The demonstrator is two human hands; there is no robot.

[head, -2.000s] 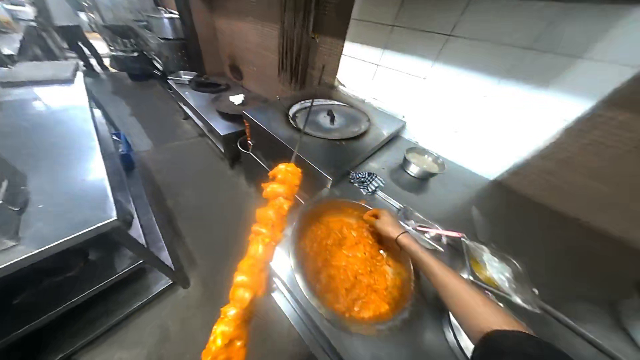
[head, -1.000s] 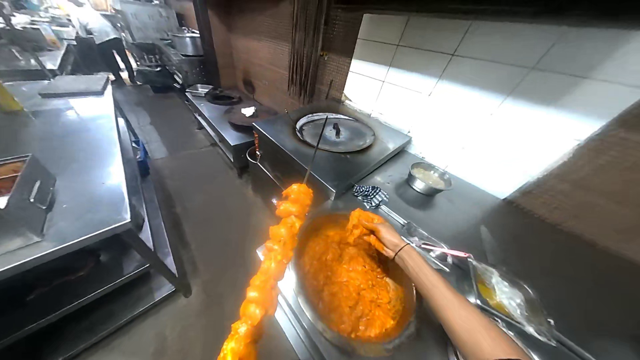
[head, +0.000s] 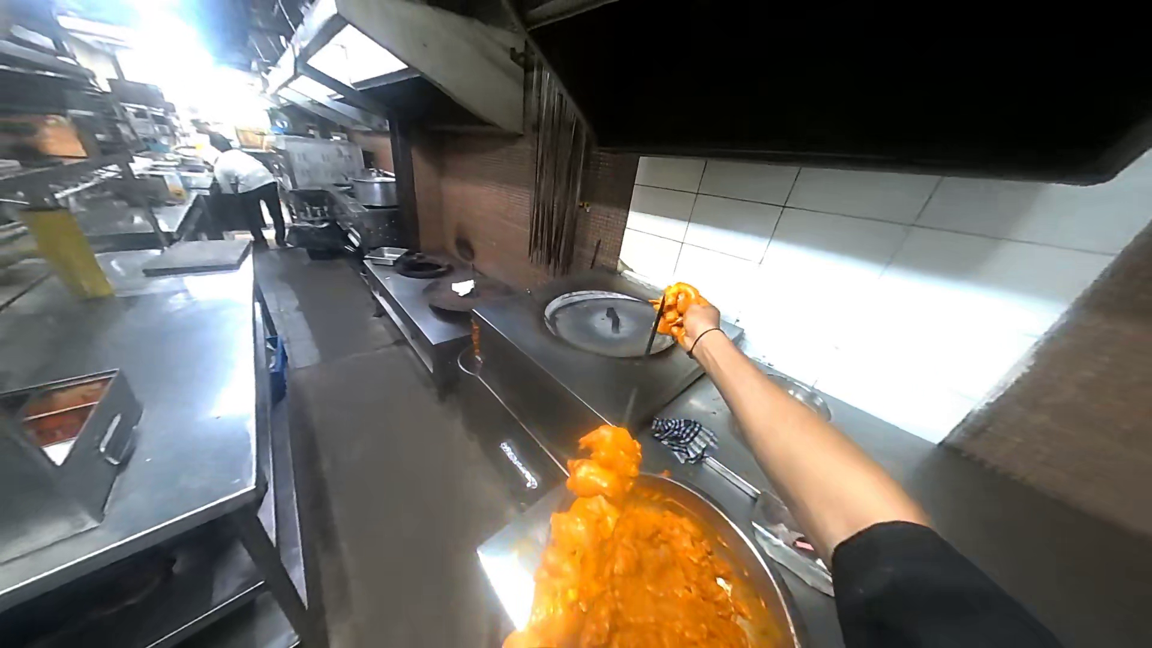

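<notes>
My right hand [head: 691,317] is raised over the lidded round opening of the steel counter, closed around an orange marinated piece of meat [head: 677,301] at the upper end of a thin metal skewer [head: 654,328]. Lower down, the skewer carries a thick row of orange-coated pieces [head: 589,504]. These stand in front of a steel bowl [head: 765,567] full of more marinated pieces [head: 670,576]. My left hand is out of view. A checked cloth [head: 686,438] lies just behind the bowl, by a metal rod.
Behind the bowl is the round metal lid [head: 601,322] on the steel unit. A small steel bowl [head: 801,396] is partly behind my forearm. At left stands a steel table [head: 193,360] with a food container [head: 67,450]. A person [head: 243,184] bends over far back in the aisle.
My right hand has risen from the bowl of marinated pieces to the skewer's upper part, carrying an orange piece. The view has tilted up.
</notes>
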